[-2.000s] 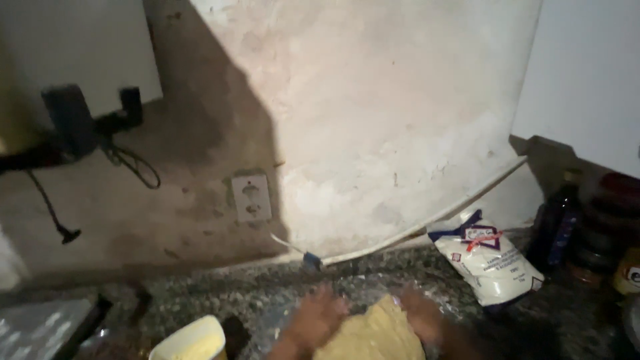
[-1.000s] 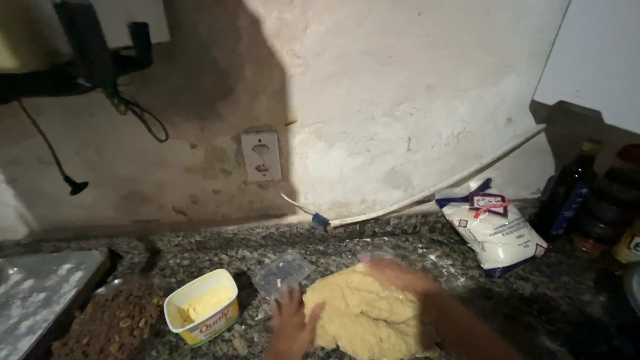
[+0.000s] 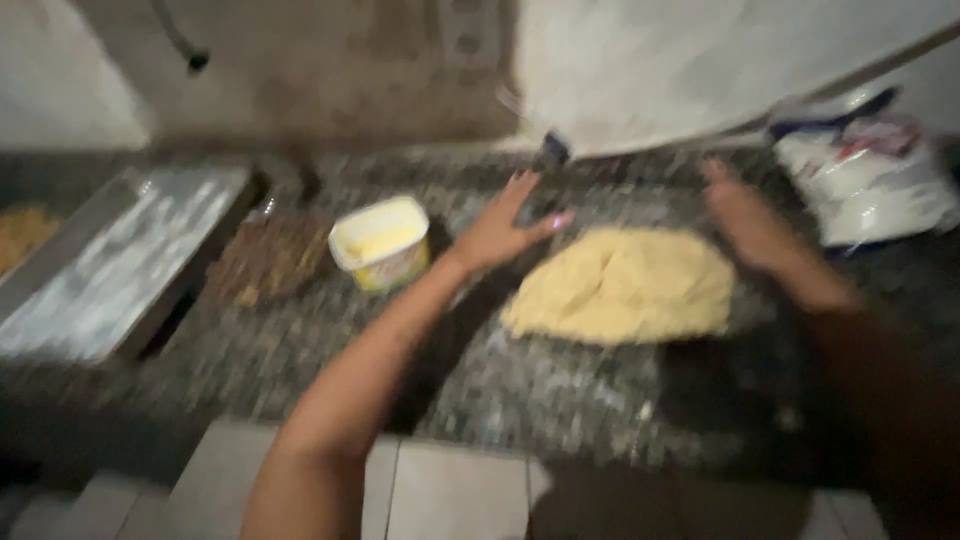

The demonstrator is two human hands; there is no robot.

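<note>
A mass of pale yellow dough lies on the dark granite counter. My left hand is over the counter at the dough's upper left, its fingers spread and holding nothing. At the dough's right side is my right hand, blurred, with no object seen in it and its fingers reaching toward the wall. Left of my left hand stands a plastic margarine tub, uncovered, with yellow spread inside.
A floured metal baking pan rests at the left beside a bag of brown, lumpy food. A plastic bag of white powder leans at the right. Behind is the wall with an outlet.
The view has tilted down, showing more counter and floor tiles. Both hands, which were at the dough a second ago, are now apart on either side of it.
</note>
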